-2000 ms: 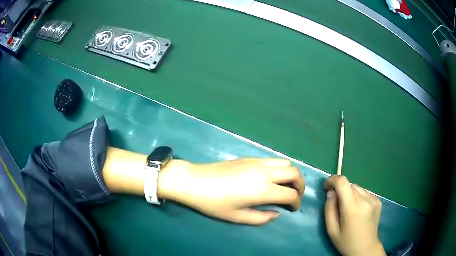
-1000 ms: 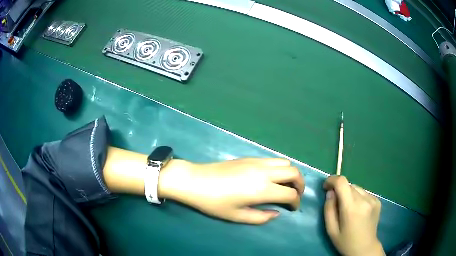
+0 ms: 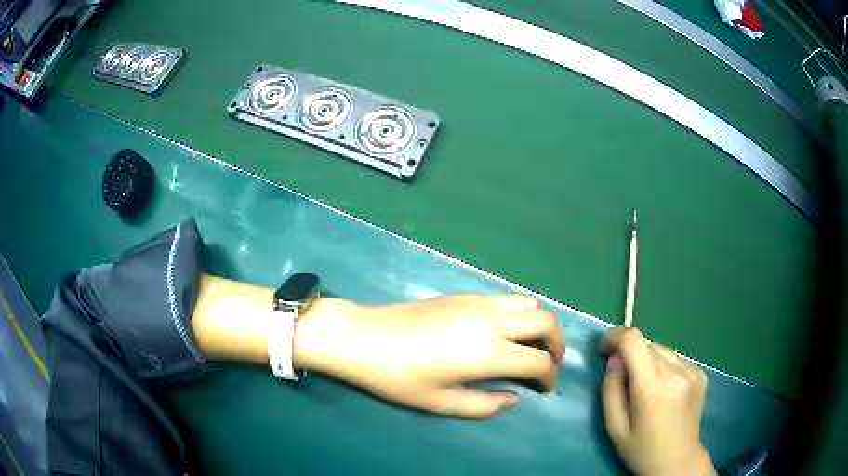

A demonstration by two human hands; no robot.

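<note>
My right hand, at the lower right, holds a thin pale brush between thumb and fingers, its dark tip pointing up over the belt. My left hand rests on the blue-green mat, fingers loosely curled, with nothing seen in it; the palm side is hidden. A grey three-ring metal plate lies on the green belt, up and left of both hands, touched by neither. A second, smaller-looking plate lies farther left on the belt.
The mat runs along the near side of the green belt. A black round object sits on the mat at left. A metal rail curves beyond. Equipment stands at upper left, a red-and-white item at upper right.
Both plates have moved to the right along the belt, the nearer one also slightly downward in view. Both hands and the brush have stayed almost still.
</note>
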